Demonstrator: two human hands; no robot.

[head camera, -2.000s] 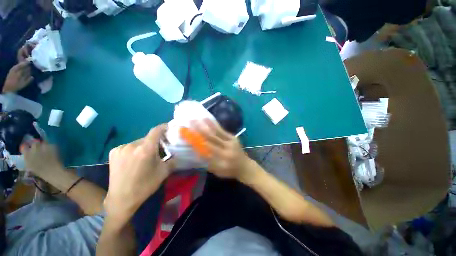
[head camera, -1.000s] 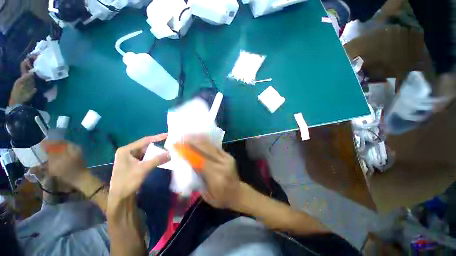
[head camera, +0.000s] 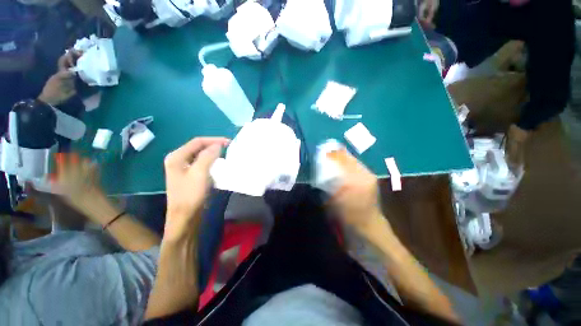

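A white security camera is at the table's near edge in front of me, with a thin antenna pointing up and a dark part behind it. My left hand holds its left side between thumb and fingers. My right hand is to the right of the unit, apart from it and blurred. It holds a crumpled white wiping cloth; orange shows at a fingertip. A translucent wash bottle lies behind the unit. A bag of cotton swabs and a white square pad lie to the right.
More white units stand along the far edge. A neighbour's hand is beside another unit at left. Small white blocks lie at left, a tape strip at the near edge. At right, a person's arm reaches into the cardboard box.
My right hand has moved right, off the unit, with the cloth. The unit now shows its broad white face. At right, the unit another person held is now down in the box.
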